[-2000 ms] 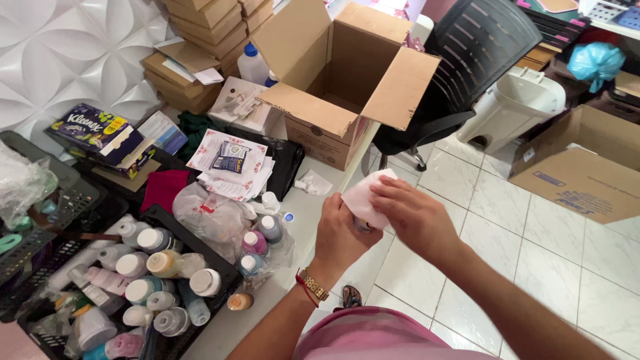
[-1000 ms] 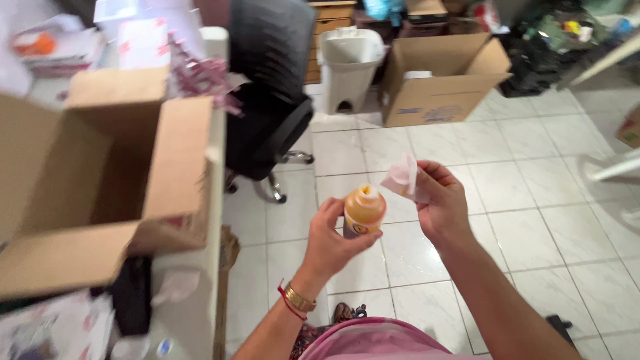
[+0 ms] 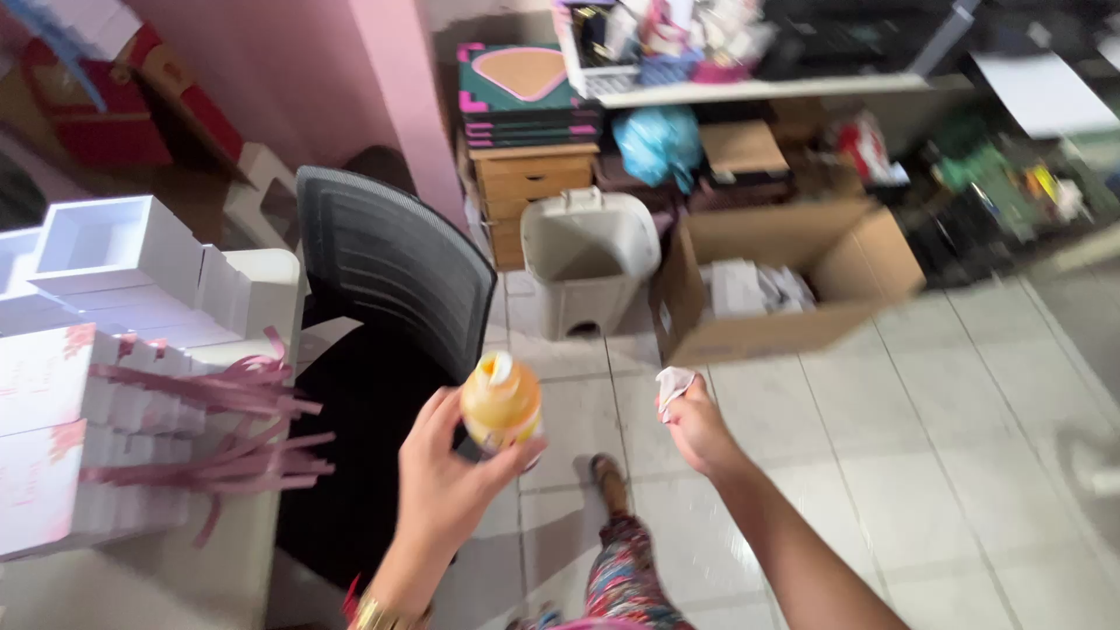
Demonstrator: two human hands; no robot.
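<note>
My left hand is wrapped around an upright bottle with yellow-orange contents, its white-tipped top uncovered. To the right, my right hand pinches a crumpled white tissue, apart from the bottle. Both hands are above the tiled floor, with a grey waste bin ahead of them. The bin's open top faces up.
A black mesh office chair stands left of the bin, an open cardboard box right of it. On the left table are white boxes and pink ribbons. Wooden drawers stand behind the bin.
The view has swung right, from the table of bottles toward the bin. The hands, together around the tissue two seconds ago, are now apart. The tissue looks more crumpled in my right hand.
</note>
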